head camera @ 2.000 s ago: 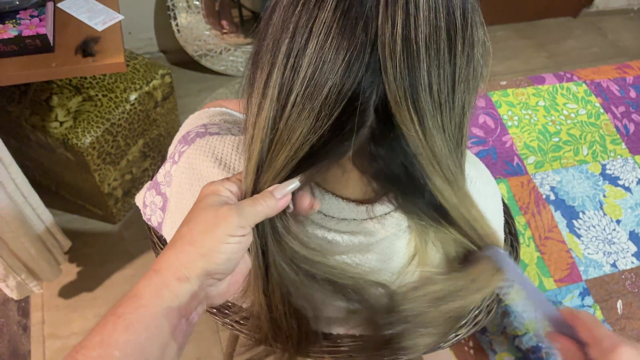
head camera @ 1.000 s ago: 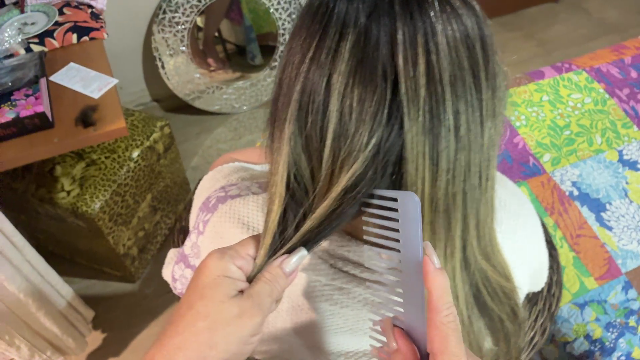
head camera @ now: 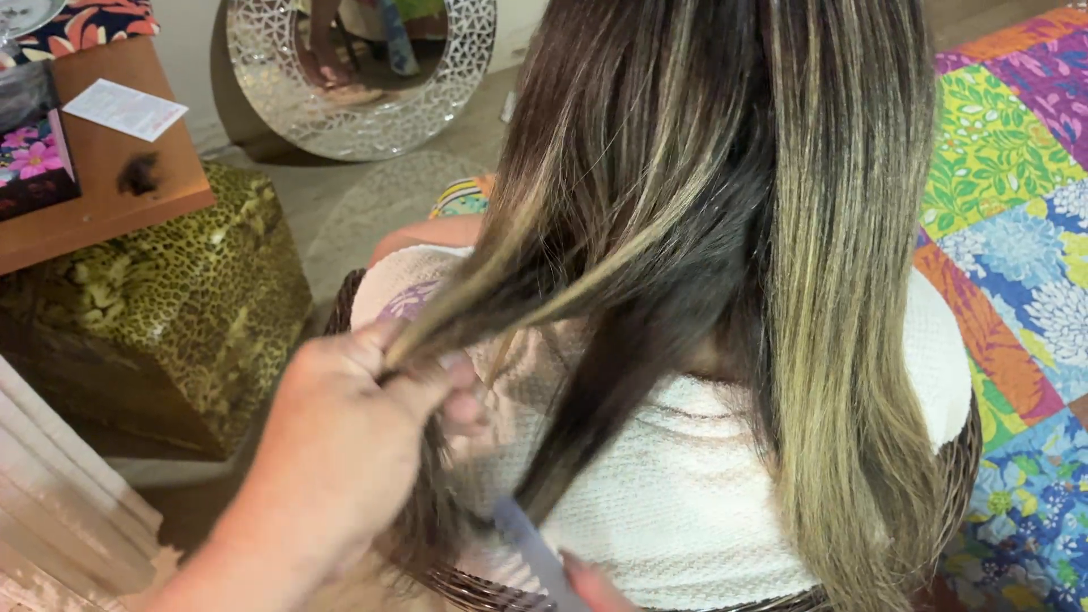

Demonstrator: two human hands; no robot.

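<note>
Long dark hair with blond streaks (head camera: 850,323) hangs down the back of a seated person, over a white towel (head camera: 680,501) with a purple pattern. At the left, my left hand (head camera: 365,433) pinches a lock of this hair between thumb and fingers and holds it out to the side. At the bottom edge, my right hand (head camera: 591,586) grips a lilac wide-tooth comb (head camera: 540,552), its tip at the lower end of a dark strand. Most of my right hand is out of the frame, and the comb is slightly blurred.
A wooden table (head camera: 183,183) with a printed card (head camera: 126,109) and a dark hair tuft stands at the left, above a leopard-print cube (head camera: 229,323). A round mirror (head camera: 365,127) leans on the wall. A patchwork quilt (head camera: 994,144) lies at the right; the person sits in a wicker chair (head camera: 960,476).
The comb was upright in the hair beside my left hand a second ago; it is now lower, at the strand's end. My left hand holds its lock farther out to the left.
</note>
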